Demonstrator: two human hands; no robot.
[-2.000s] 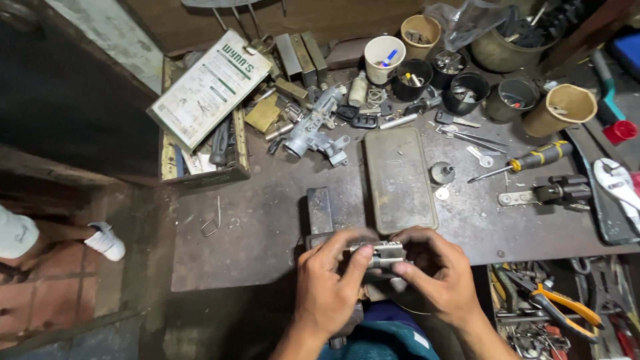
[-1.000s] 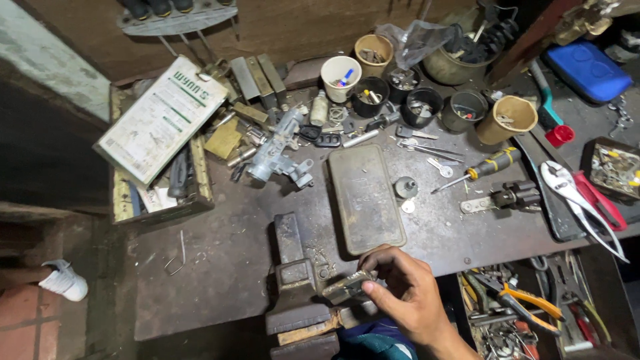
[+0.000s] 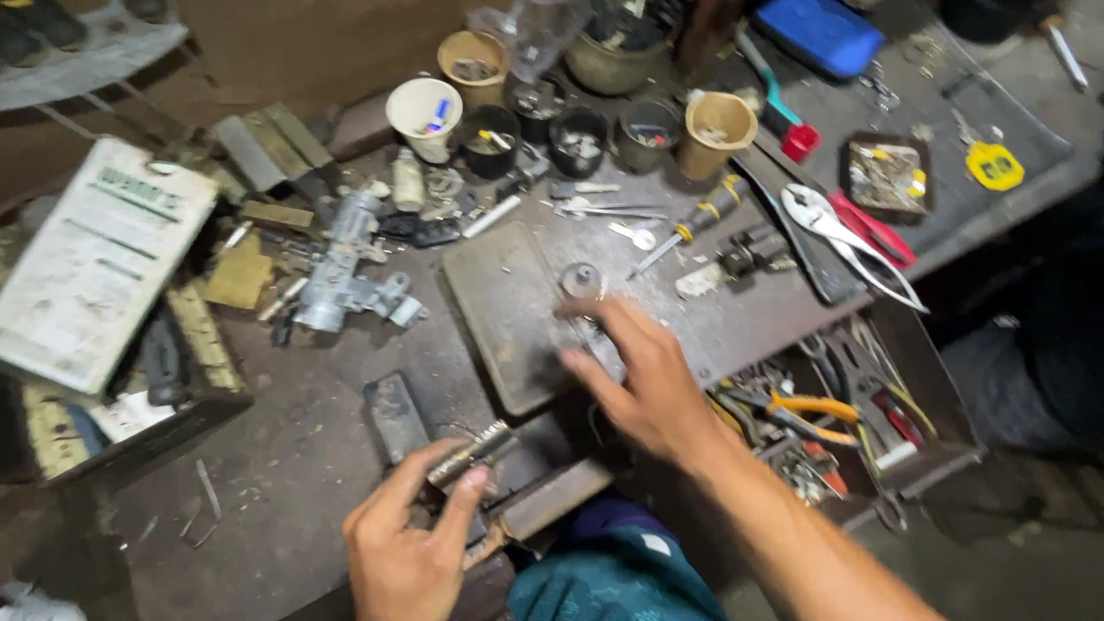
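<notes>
My left hand holds a small metal lock cylinder between thumb and fingers, above the bench vise at the table's front edge. My right hand is blurred, its fingers apart over the right side of a worn flat metal case; nothing shows between them. Just beyond its fingertips a small round metal part stands on the bench. A metal ignition lock housing lies left of the case.
Cups of small parts line the back. A screwdriver, slip-joint pliers and a key with a yellow tag lie at the right. Below is an open drawer of tools. A box under a white tin stands left.
Two seconds ago both hands were at the lock cylinder. Now my left hand holds it alone, and my right hand is apart from it over the flat case. The view has shifted to the right.
</notes>
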